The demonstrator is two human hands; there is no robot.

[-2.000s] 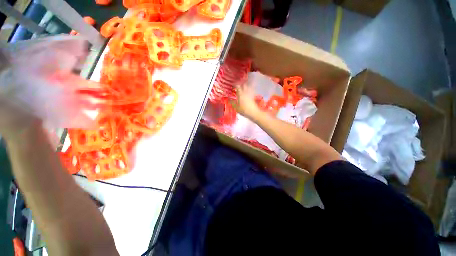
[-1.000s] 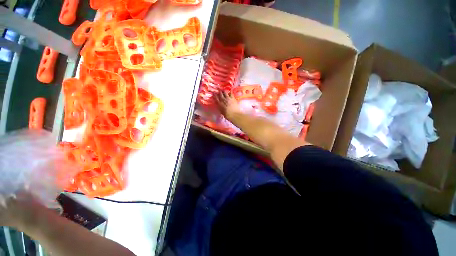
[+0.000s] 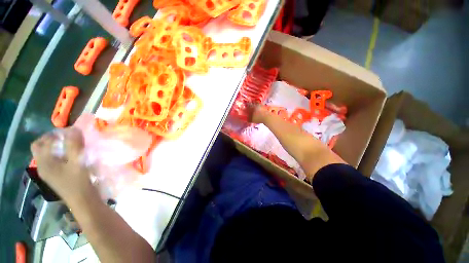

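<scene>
My left hand (image 3: 62, 156) is closed on a bunched clear plastic bag (image 3: 115, 149) over the bench's left side; the bag hangs over the near end of the heap and some orange shows at it. Orange plastic housings (image 3: 159, 95) lie in a loose heap on the white bench (image 3: 208, 105). My right hand (image 3: 258, 114) is down in the open supply carton (image 3: 321, 59), at a row of bagged housings (image 3: 257, 87). Its fingers are blurred and partly hidden, so its grip cannot be told. Loose housings and white sheets (image 3: 288, 96) lie beside it.
A waste carton (image 3: 383, 123) full of white crumpled bags (image 3: 411, 167) stands right of the supply carton. Orange parts (image 3: 65, 106) sit spaced on the green conveyor belt (image 3: 43, 92) at left. A metal-and-black bench device (image 3: 43, 210) is below my left hand. A cable crosses the bench.
My left hand with the bag has moved up and inward over the bench from the lower left. My right hand stays in the supply carton. The view has shifted, so bench and cartons appear further right.
</scene>
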